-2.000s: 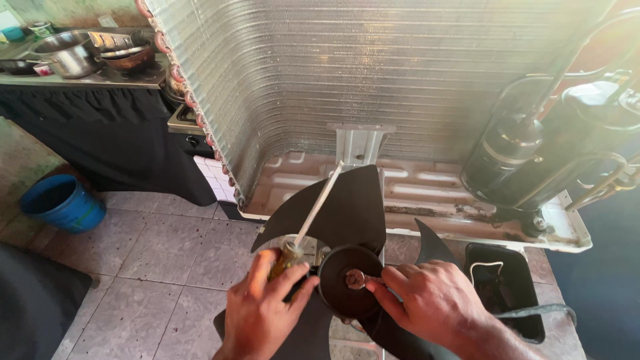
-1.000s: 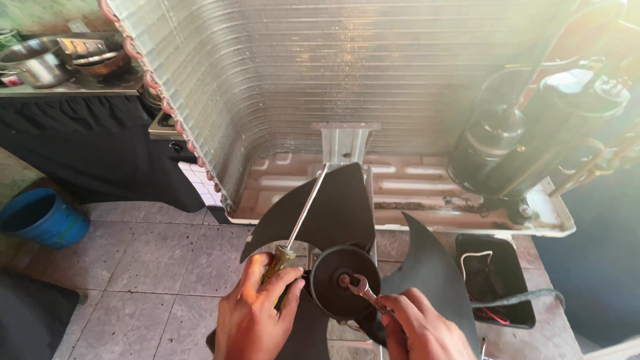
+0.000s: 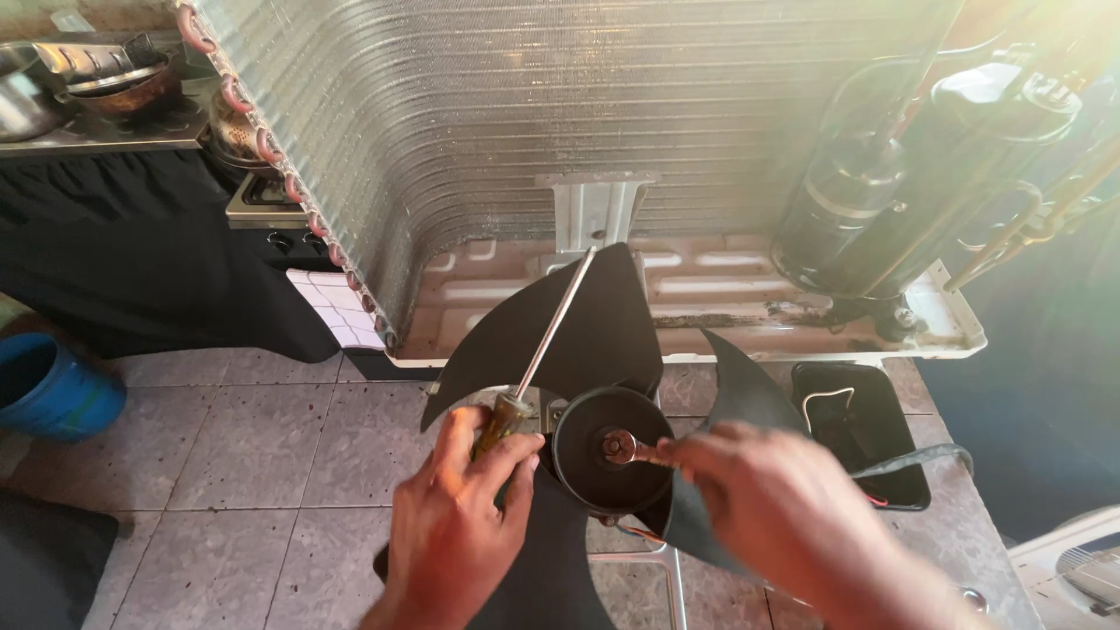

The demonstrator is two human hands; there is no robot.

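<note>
A black plastic fan blade assembly [image 3: 582, 332] lies in front of me, its round hub [image 3: 573, 477] facing up. My left hand [image 3: 464, 507] holds a long screwdriver [image 3: 556, 328] by its yellowish handle, shaft pointing up and away over one blade, and rests beside the hub. My right hand [image 3: 770, 499] grips a metal wrench [image 3: 646, 452], whose head sits around the nut at the hub's centre. The wrench's far end is hidden in the hand. Under the hub, part of a metal bracket and some coloured wires show.
Beyond the fan stand a curved finned condenser coil [image 3: 490, 114], a metal base pan [image 3: 717, 341] and a black compressor [image 3: 954, 175]. A black tray [image 3: 914, 490] with wires is at right. A blue bucket [image 3: 87, 398] stands on the tiled floor at left, near a curtained counter holding pans.
My right hand has swung the wrench: one second ago it pointed down and right from the nut, now more nearly sideways. My left hand still holds the screwdriver.
</note>
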